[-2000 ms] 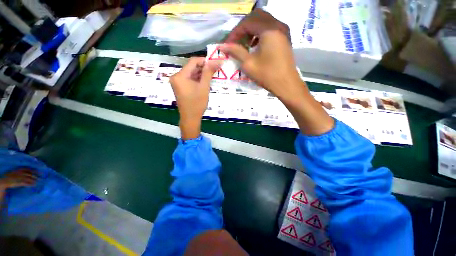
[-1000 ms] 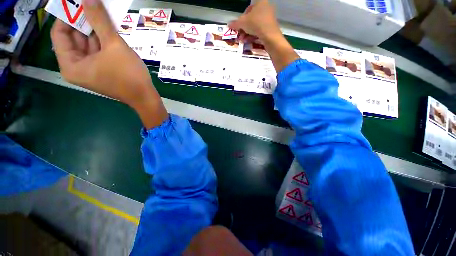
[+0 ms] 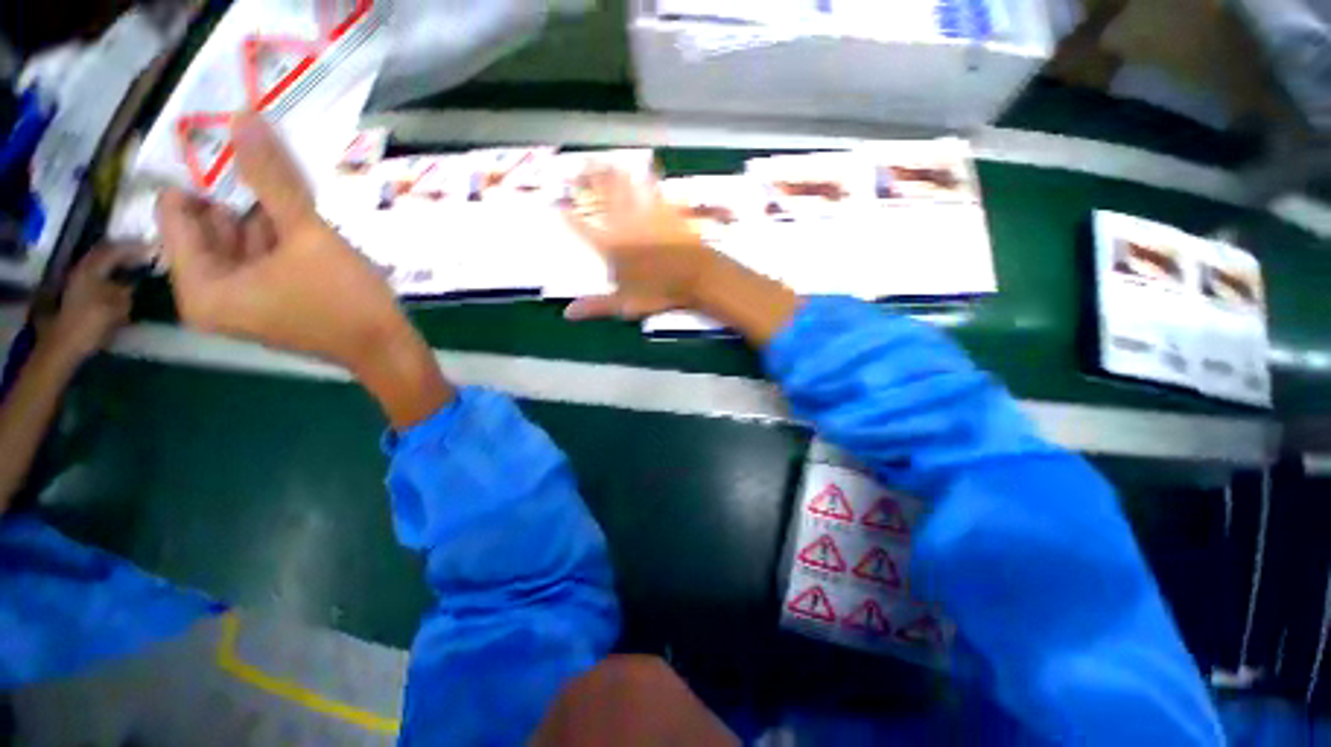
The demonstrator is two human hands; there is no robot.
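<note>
My left hand (image 3: 278, 277) is raised at the upper left and holds a white label sheet (image 3: 270, 73) with red warning triangles between thumb and fingers. My right hand (image 3: 642, 248) lies over the row of product boxes, its fingers spread on the top picture of one box; whether a label is under the fingers is hidden. Product boxes (image 3: 934, 234) lie overlapping in a row on the green belt, white with a brown photo at the top. Boxes left of my right hand (image 3: 475, 234) show blurred red marks over their photos; those to its right show none.
A stack of label sheets (image 3: 839, 562) lies on the near ledge by my right sleeve. Two more product boxes (image 3: 1182, 314) lie at the right. A large white carton (image 3: 832, 73) stands behind the belt. Another person's hand (image 3: 95, 299) and arm show at the left edge.
My right hand has moved left and down onto a box, its fingers now spread. The box row and the white carton show further left in view. Another person's hand has appeared at the left.
</note>
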